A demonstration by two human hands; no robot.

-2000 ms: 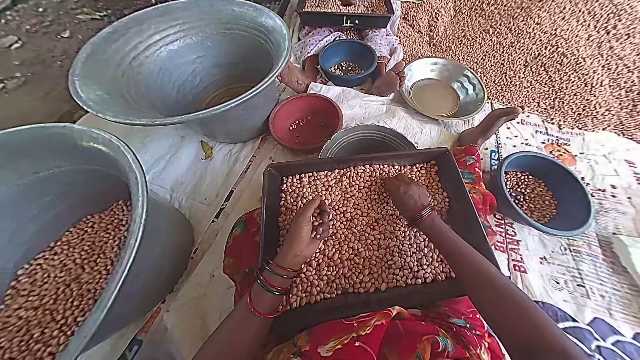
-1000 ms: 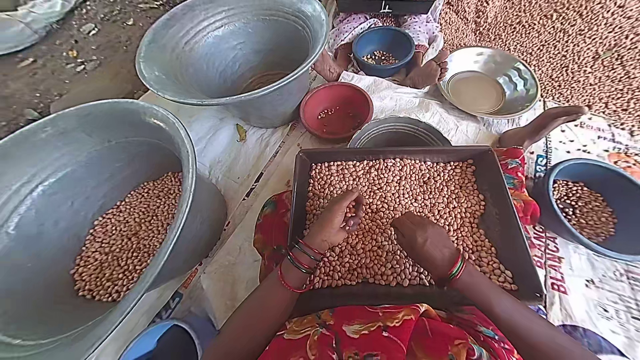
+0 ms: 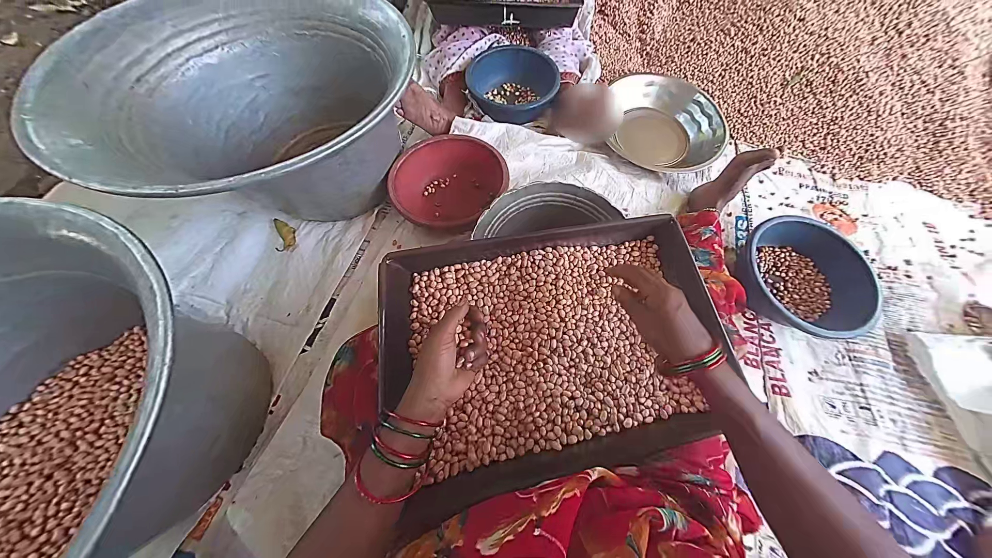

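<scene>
A dark rectangular tray [image 3: 391, 341] rests on my lap, spread with pinkish-brown peanut kernels [image 3: 542, 349]. My left hand [image 3: 449, 356] is over the tray's left part, its fingers curled around a few kernels that show between thumb and fingers. Over the upper right part is my right hand [image 3: 659, 310], fingers apart and bent, close to the kernels; its palm side is hidden. Bangles circle both wrists. Just beyond the tray's far edge sits a grey ribbed bowl [image 3: 542, 205], partly covered by the tray.
A large metal basin [image 3: 325, 170] stands far left, another basin [image 3: 159, 310] with kernels nearer. A red bowl [image 3: 449, 178], a steel pan [image 3: 705, 124] and blue bowls [image 3: 856, 271] [image 3: 511, 58] lie around. Another person's foot [image 3: 426, 108] is beyond; kernels [image 3: 814, 77] cover the ground at upper right.
My right hand has moved away from my left, toward the tray's upper right, and its fingers have spread. The view has shifted.
</scene>
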